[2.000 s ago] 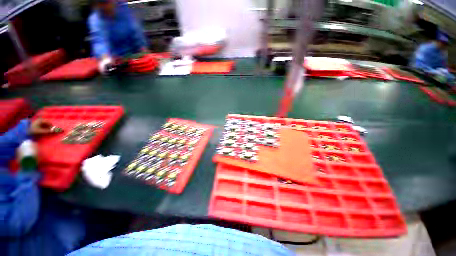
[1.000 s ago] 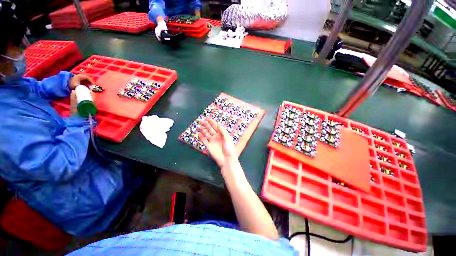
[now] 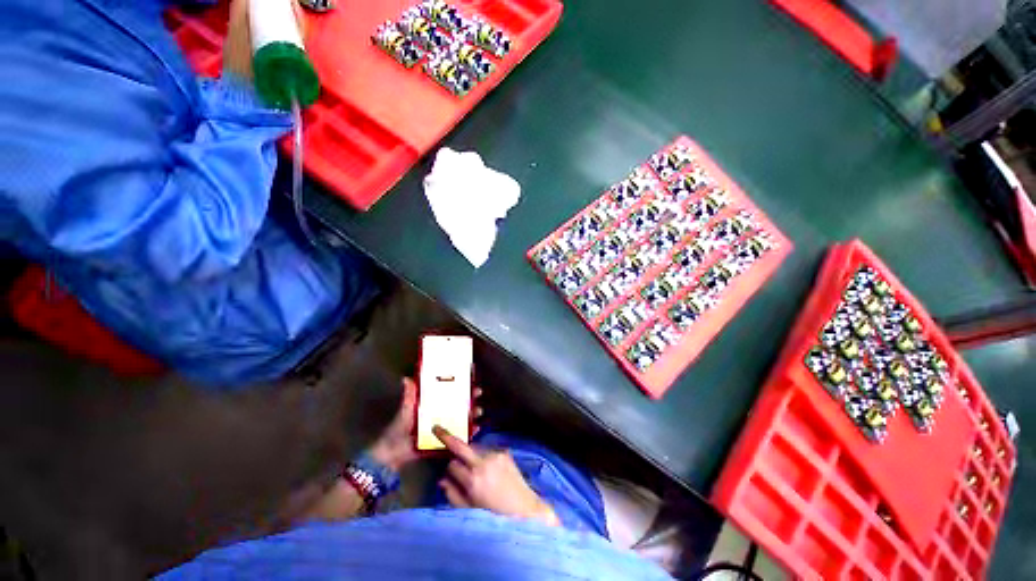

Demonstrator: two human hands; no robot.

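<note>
A smartphone (image 3: 444, 392) in a red case with a bright white and yellow screen is held below the bench edge, near my lap. My left hand (image 3: 400, 429) is wrapped around the phone from the left and behind, with fingertips at its right edge; the wrist wears bands. My right hand (image 3: 486, 477) is to the lower right of the phone, its index fingertip on the lower part of the screen. It holds nothing.
A flat red sheet (image 3: 653, 381) carries rows of circuit boards on the green bench (image 3: 545, 352). A red compartment tray (image 3: 784, 460) with another sheet of boards is at right. A crumpled white cloth (image 3: 469, 207) lies left. A blue-sleeved person (image 3: 125, 170) works at another tray (image 3: 352, 170).
The view has turned down and left. My right hand has moved from over the middle sheet of boards to the phone. The phone's screen now shows bright; it was dark before.
</note>
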